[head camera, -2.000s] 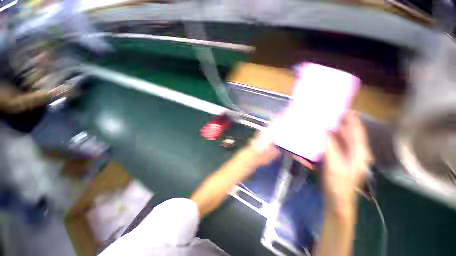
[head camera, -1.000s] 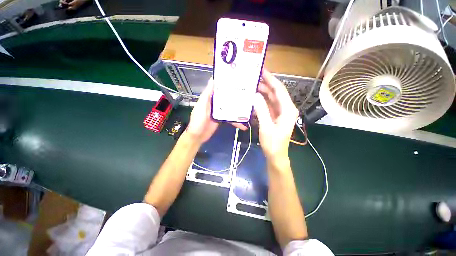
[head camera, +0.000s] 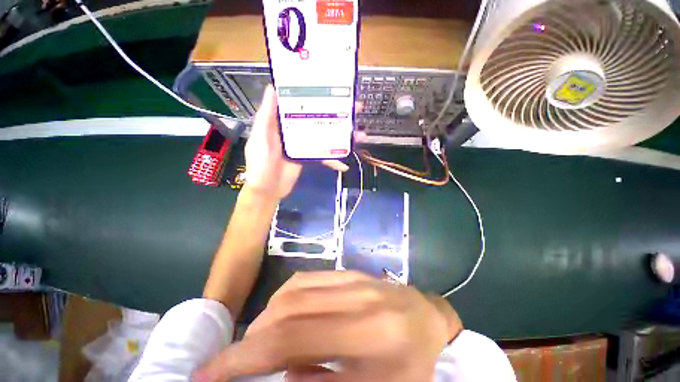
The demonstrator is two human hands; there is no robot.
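Observation:
A tall smartphone [head camera: 315, 89] with a bright lit screen is held upright in front of the tester, its top cut off by the picture's edge. My left hand [head camera: 272, 153] grips it from behind at its lower left. My right hand [head camera: 350, 324] is off the phone, large and blurred, close to the camera at the bottom centre. Its fingers point left; whether they are apart or closed is unclear. The red keypad phone [head camera: 209, 157] lies on the green bench left of my left hand, beside a small black-and-gold part [head camera: 238, 177].
The radio tester [head camera: 406, 104] stands behind the smartphone, with brown cables at its front. Two dark-blue plates [head camera: 376, 224] lie below, a white cable [head camera: 479, 216] looping over and beside them. A desk fan [head camera: 574, 86] is at upper right, an open carton [head camera: 86, 321] at lower left.
My right hand has left the smartphone and come down close to the camera. The smartphone sits higher and further left in view, still in my left hand. Its screen content has shifted.

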